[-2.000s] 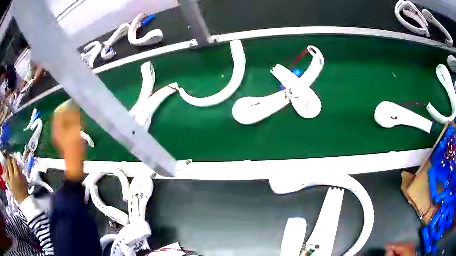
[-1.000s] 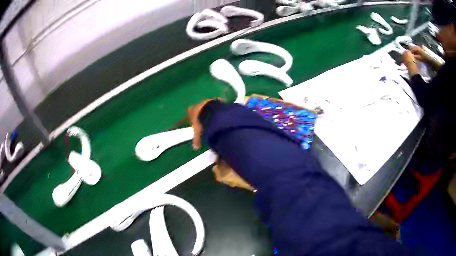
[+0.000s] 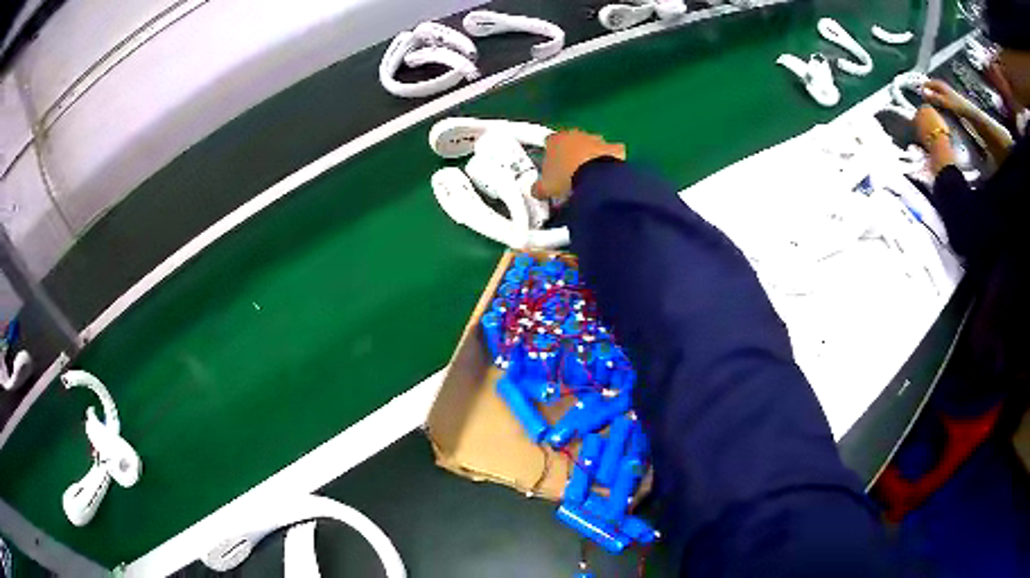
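My right hand (image 3: 576, 160), in a navy sleeve, reaches from the lower right over the green belt. Its fingers are closed on the narrow part of a white housing (image 3: 497, 164), whose round end points left. This housing lies among curved white units (image 3: 469, 211) that touch or overlap it. The fingertips are partly hidden. An open brown carton (image 3: 480, 435) of blue battery cells (image 3: 585, 416) with tangled red leads stands below the hand, partly covered by my sleeve. My left hand is not in view.
A white rail (image 3: 373, 423) edges the green belt (image 3: 305, 316). White units lie at the belt's left (image 3: 107, 457) and on the dark bench (image 3: 339, 519). A neighbour's hands (image 3: 932, 124) work at right, beyond a white sheet (image 3: 836, 248).
My right hand has moved up and right along the belt; the white housing that lay beside it is now among the units farther back. The view has shifted, showing more of the carton.
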